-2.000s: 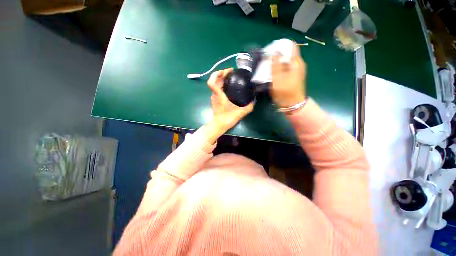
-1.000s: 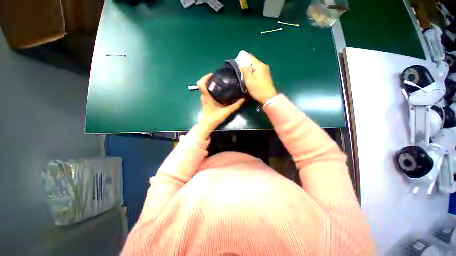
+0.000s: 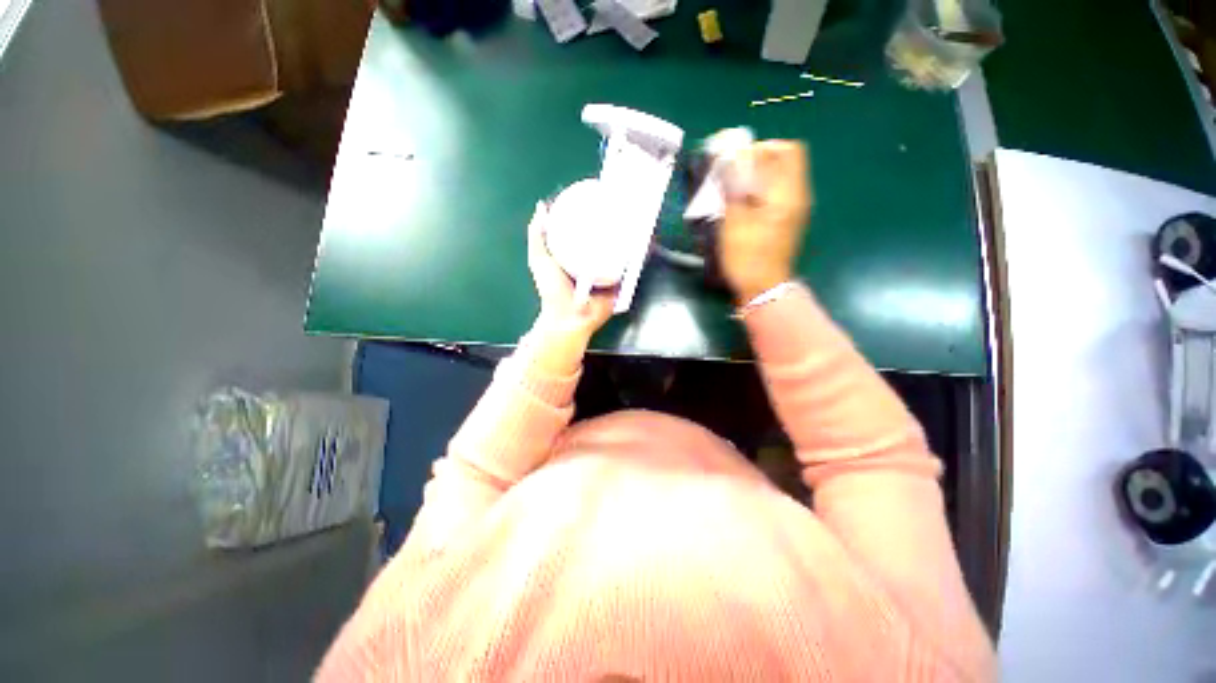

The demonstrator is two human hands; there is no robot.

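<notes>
A white security camera point(image 3: 590, 234) with a flat white wall bracket point(image 3: 643, 174) is held over the front part of the green mat point(image 3: 454, 220), its white shell side up. My left hand point(image 3: 560, 287) grips the camera from its left and lower side. My right hand point(image 3: 767, 214), blurred, is closed on a white wipe point(image 3: 718, 174) just right of the bracket, apart from it. Something dark, likely the grey cloth, hangs below the wipe. The camera's black front is hidden.
Cotton swabs point(image 3: 832, 80), small white pieces point(image 3: 624, 22), a yellow piece point(image 3: 710, 26) and a clear cup point(image 3: 944, 47) lie at the back. More cameras point(image 3: 1168, 496) stand on the white table at right. A carton point(image 3: 200, 60) and a bag bundle point(image 3: 294, 467) are at left.
The camera has been turned from its black front to its white shell and bracket. My right hand has moved off it to the right with the wipe. The whole view has shifted.
</notes>
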